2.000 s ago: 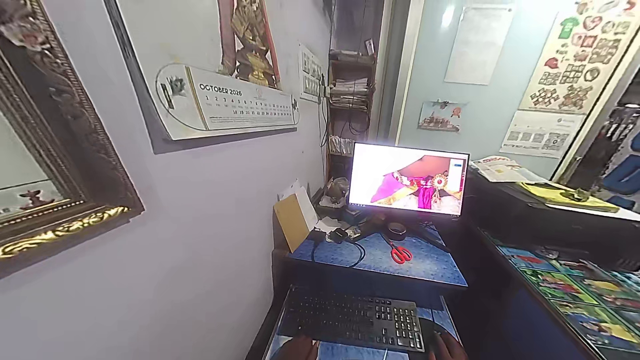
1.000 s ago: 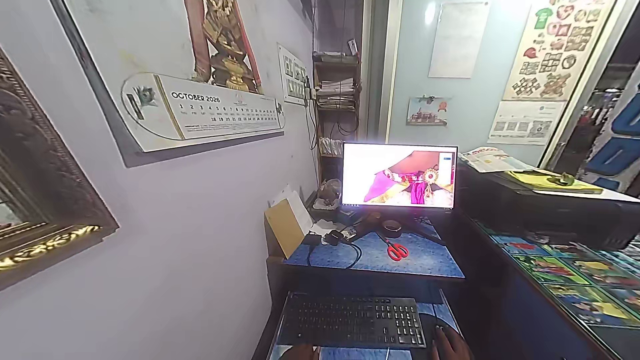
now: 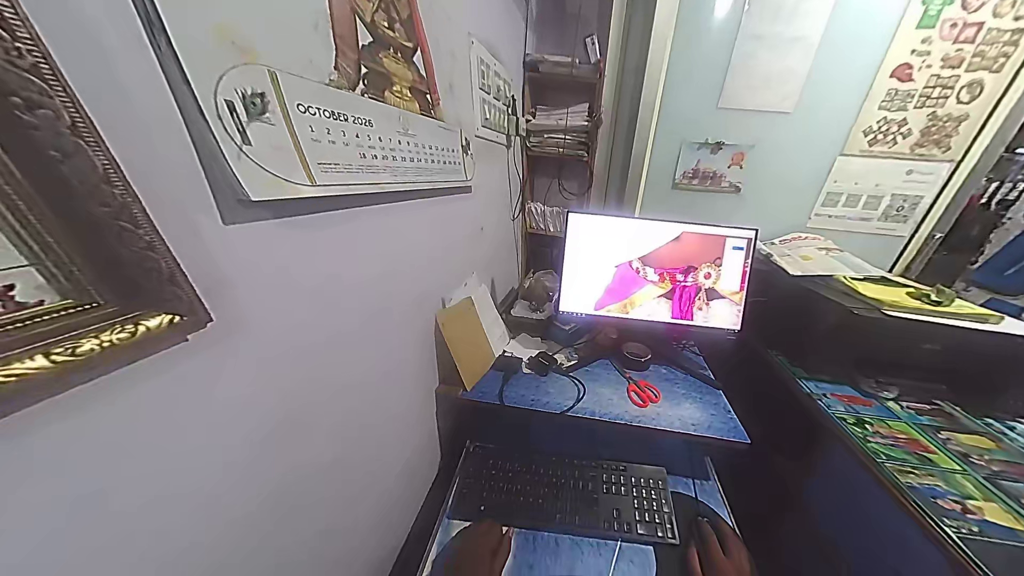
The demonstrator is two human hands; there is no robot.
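Note:
My right hand (image 3: 718,550) rests over a dark computer mouse (image 3: 706,530) on a black mouse pad (image 3: 686,506), right of the keyboard. At the bottom edge my left hand (image 3: 480,548) lies by the near left part of the black keyboard (image 3: 560,492); its fingers are partly cut off by the frame, and I cannot tell whether they are apart. Both are on a blue-topped keyboard tray (image 3: 560,552). Behind, on the blue desktop (image 3: 608,392), a lit monitor (image 3: 658,272) shows a picture of pink and gold decorated fabric.
Red-handled scissors (image 3: 643,392), a roll of tape (image 3: 637,355) and a black cable (image 3: 578,390) lie before the monitor. A brown card or envelope (image 3: 466,340) leans at the left wall. Papers (image 3: 816,256) lie on a dark machine at right, beside a counter with pictures (image 3: 904,440).
On the monitor, the decorated picture appears larger or shifted within its window. My right hand stays at the mouse and my left hand near the keyboard.

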